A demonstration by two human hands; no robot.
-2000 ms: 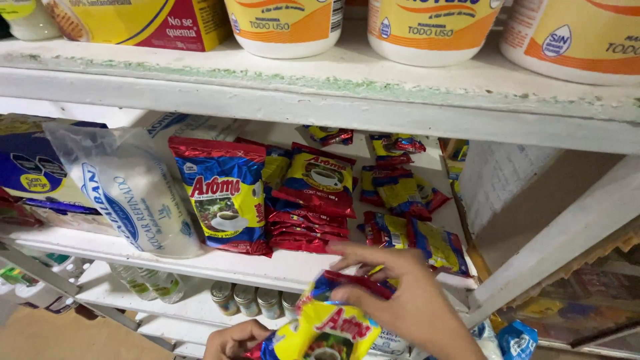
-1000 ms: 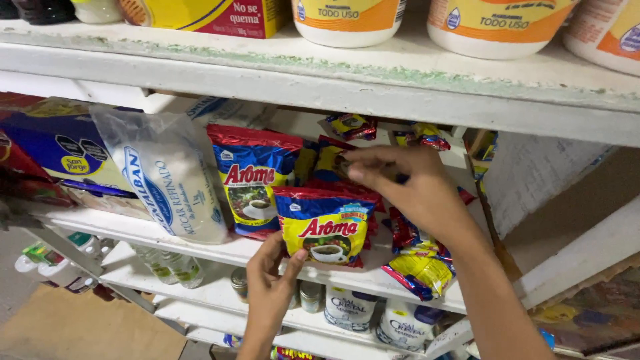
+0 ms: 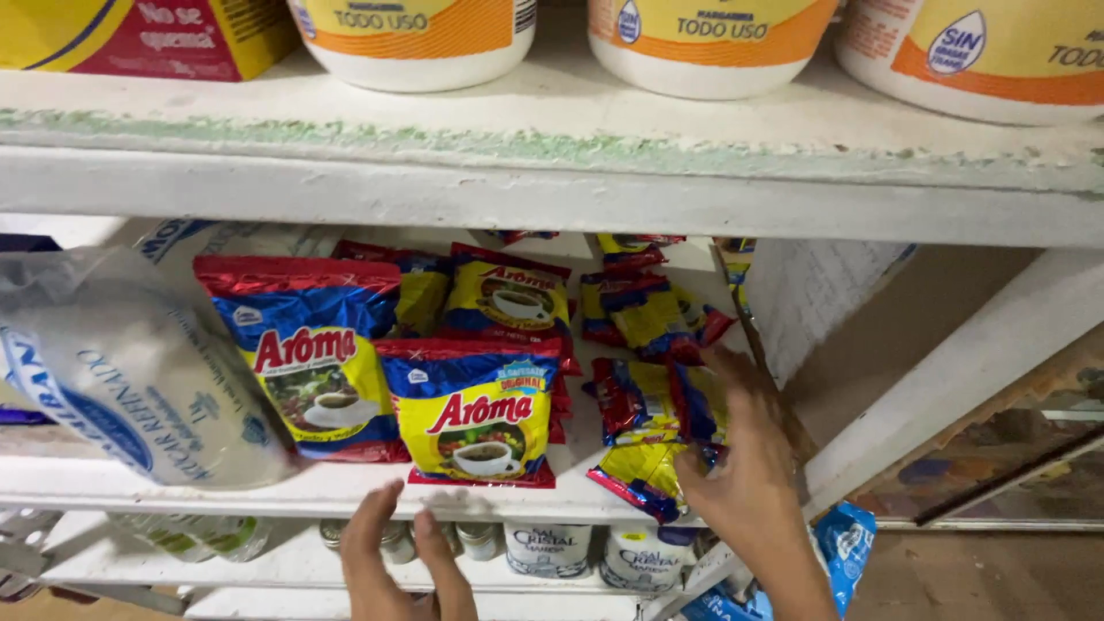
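Observation:
My left hand (image 3: 401, 552) holds nothing, its fingers apart just below the front edge of the shelf. Above it, a medium Aroma coffee packet (image 3: 474, 414) stands upright in front of a stack of similar packets (image 3: 509, 293). A larger Aroma packet (image 3: 315, 362) leans beside it on the left. At the shelf's right side my right hand (image 3: 742, 448) touches a pile of small coffee packets (image 3: 642, 405), thumb at a yellow one near the edge. Whether its fingers grip any packet is unclear. More small packets (image 3: 651, 315) lie behind the pile.
A clear bag of refined sugar (image 3: 129, 371) stands at left. The upper shelf's edge (image 3: 552, 185) crosses above my hands, with margarine tubs (image 3: 707, 43) on it. A white post (image 3: 957, 371) rises at right. Salt containers (image 3: 548, 548) and small jars (image 3: 476, 542) stand on the shelf below.
My left hand has let go of the medium coffee packet and dropped below it. My right hand has moved from behind that packet to the small packets at right.

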